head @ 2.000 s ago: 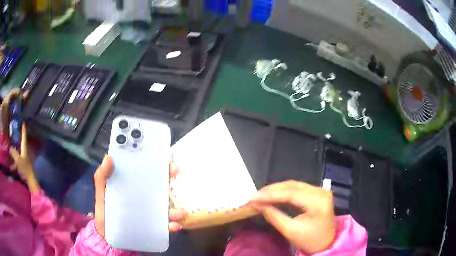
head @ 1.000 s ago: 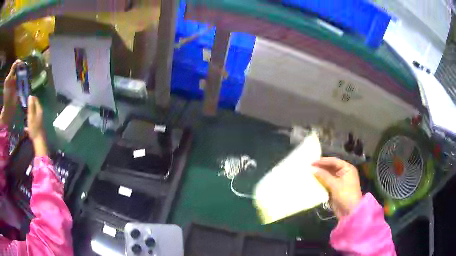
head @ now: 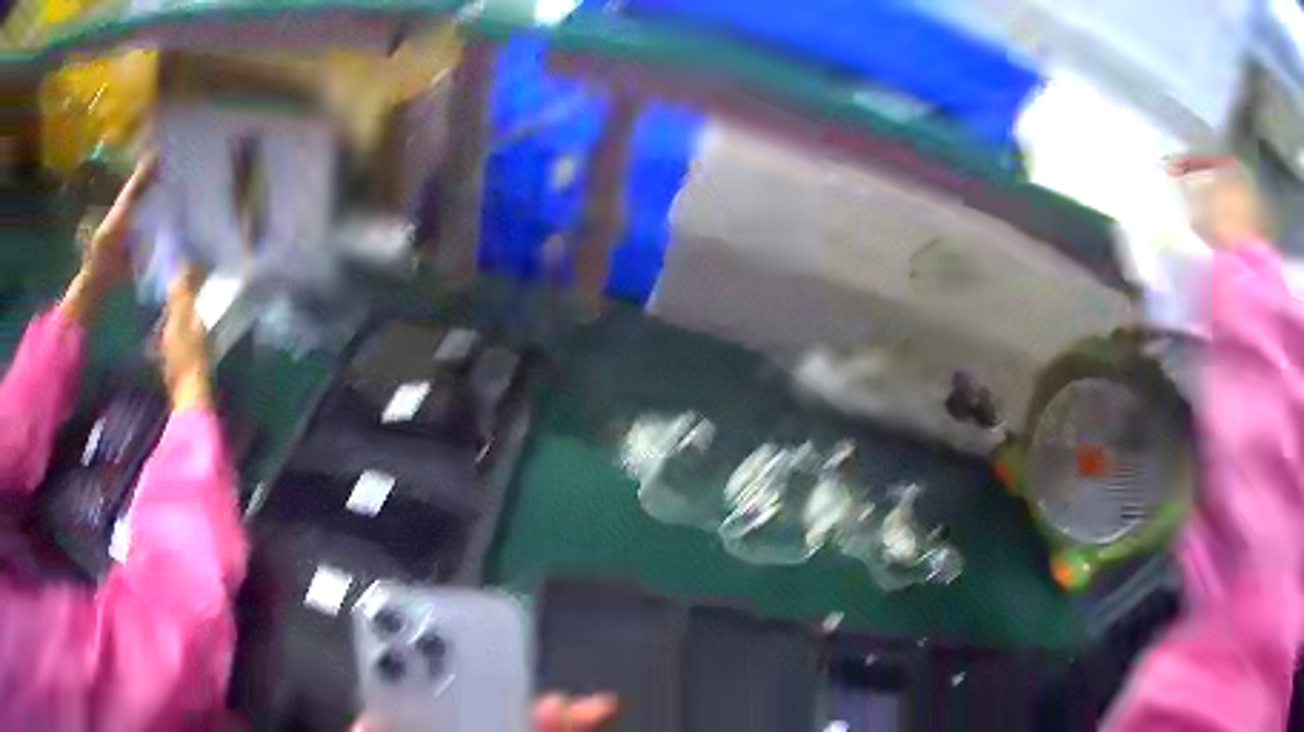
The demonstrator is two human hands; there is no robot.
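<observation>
A silver smartphone (head: 465,658) with a three-lens camera bump is upright at the bottom edge, its back towards me. My left hand (head: 575,711) holds it; only fingertips show beside the phone and the rest is cut off. My right hand (head: 1223,200) is raised at the far upper right, small and blurred. A bright white area lies beside it, and whether the hand holds anything cannot be told. A black foam tray (head: 615,651) is at the bottom, with a dark phone (head: 867,672) in it, cut off by the edge.
Black trays with white-labelled phones (head: 369,493) lie left of centre. White cables (head: 772,493) lie on the green bench. A green fan (head: 1094,461) stands at right. A person's pink sleeves and hands (head: 183,343) are at left, before a white sheet. Blue bins (head: 536,186) are behind.
My right hand has moved up and far right; the pale sheet it held is no longer clearly seen. The phone is lower in view than two seconds ago, and the view has tilted up.
</observation>
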